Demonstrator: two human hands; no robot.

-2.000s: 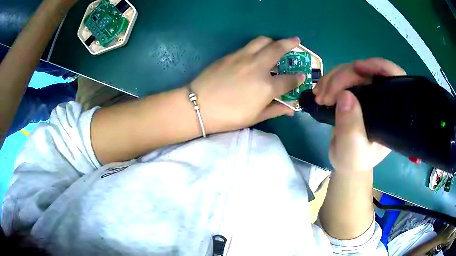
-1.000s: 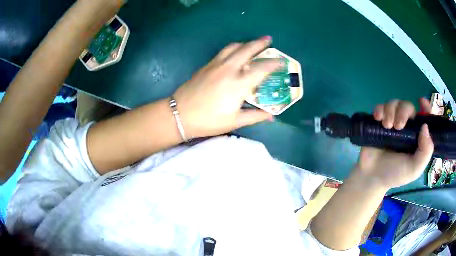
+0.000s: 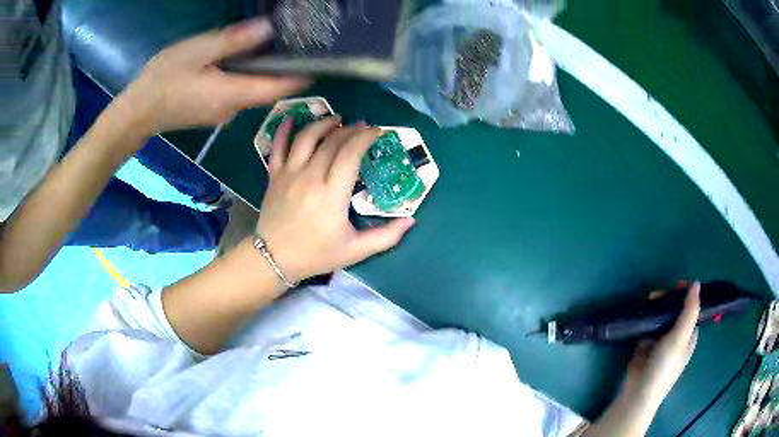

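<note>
A pale hexagonal housing with a green circuit board [image 3: 391,172] lies on the dark green table. My left hand [image 3: 320,183] is over its left side, with the thumb at its lower rim and fingertips at its upper left. A second housing with a green board [image 3: 295,113] lies just beyond, partly covered by my left fingers. My right hand [image 3: 666,350] holds the black electric screwdriver [image 3: 611,323] low over the table at the right, its bit pointing left, away from the housings. Whether the screwdriver touches the table cannot be told.
Another person's hand [image 3: 192,81] holds a dark flat rectangular object [image 3: 342,38] at the upper left. A clear plastic bag [image 3: 534,98] with a brownish heap of screws lies beyond the housings. More housings with boards [image 3: 760,397] lie at the lower right. A cord runs from the screwdriver.
My left hand and the housing have moved left, beside the second housing. The screwdriver has moved away from the housing to the lower right. The screw bag and the dark object have come into view.
</note>
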